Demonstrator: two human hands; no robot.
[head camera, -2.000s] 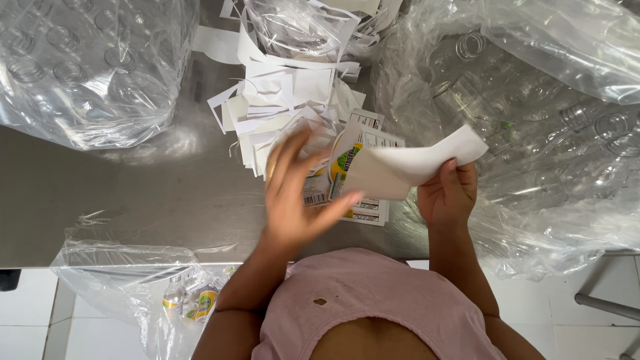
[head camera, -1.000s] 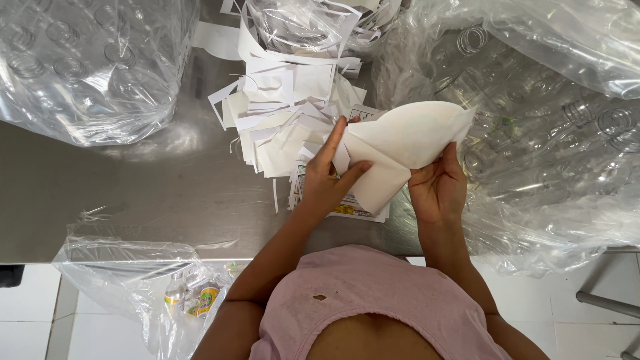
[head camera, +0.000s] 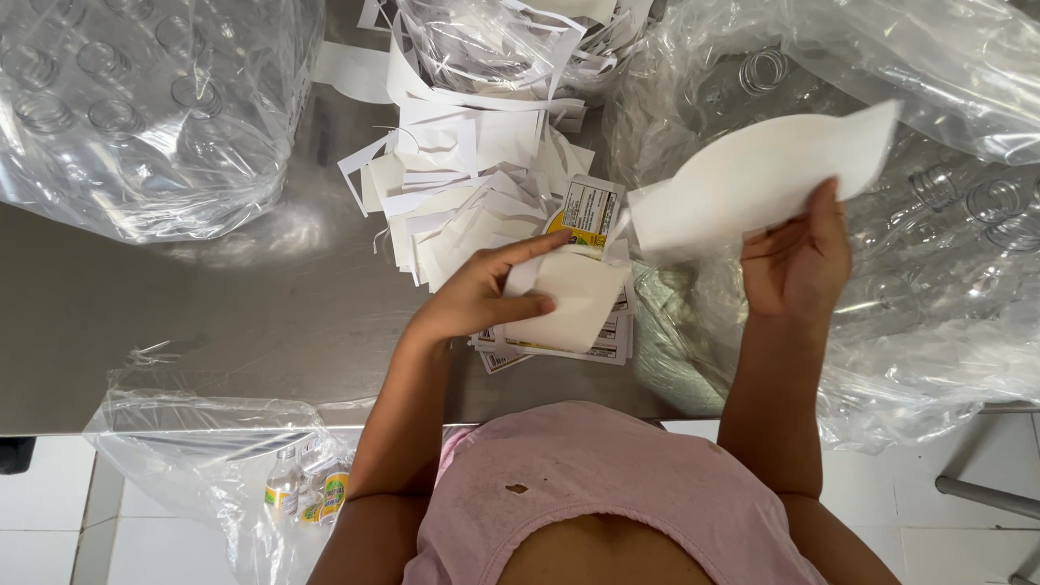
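Note:
My right hand holds up a curled white paper sheet by its right part, over the bottles on the right. In my left hand a smaller off-white paper piece is pinched between thumb and fingers. That piece lies over a stack of printed labels, yellow, white and black, on the metal table. Another printed label shows just above my left fingertips. Beyond the left hand is a loose heap of white paper pieces.
Clear plastic bags of empty bottles stand at the left and right of the metal table. A plastic bag with paper scraps is at the back. A bag with labelled bottles hangs below the front edge.
A second ago both hands were close together at the white paper. They are now apart, each with a paper piece, and more of the printed labels shows.

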